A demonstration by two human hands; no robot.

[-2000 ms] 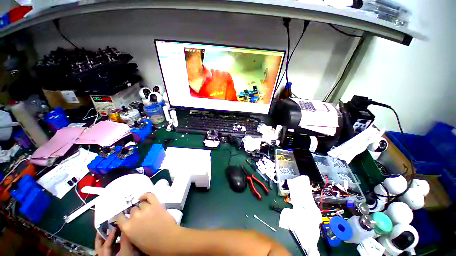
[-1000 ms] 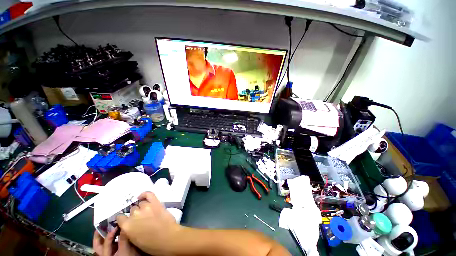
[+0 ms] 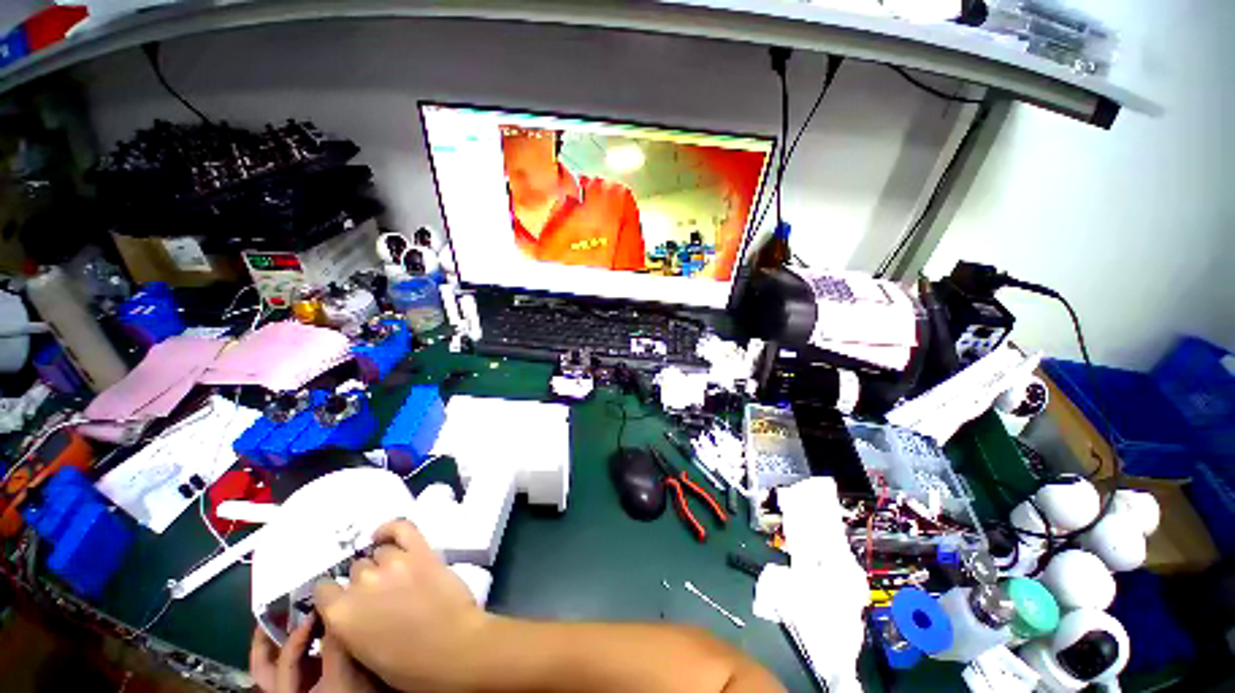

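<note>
A rounded white camera housing [image 3: 318, 528] sits at the bench's front edge, left of centre, its open side towards me. My right hand [image 3: 400, 602] reaches in from the lower right, its fingers closed at the opening on a small dark part that is mostly hidden. My left hand [image 3: 301, 666] is low at the picture's bottom edge, partly cut off, its fingertips at the housing's lower rim. A blocky white camera body with an arm [image 3: 508, 454] stands right behind the housing.
Blue blocks [image 3: 305, 427] and pink sheets [image 3: 278, 355] lie on the left. A mouse [image 3: 638, 483], red-handled pliers [image 3: 696, 504] and a parts box [image 3: 921, 467] are on the right. A monitor [image 3: 596, 203] showing a person in red and a keyboard [image 3: 582, 332] stand behind.
The hands and housing stay almost in place, with only slight finger movement. The person on the monitor sits a little differently than in the oldest frame.
</note>
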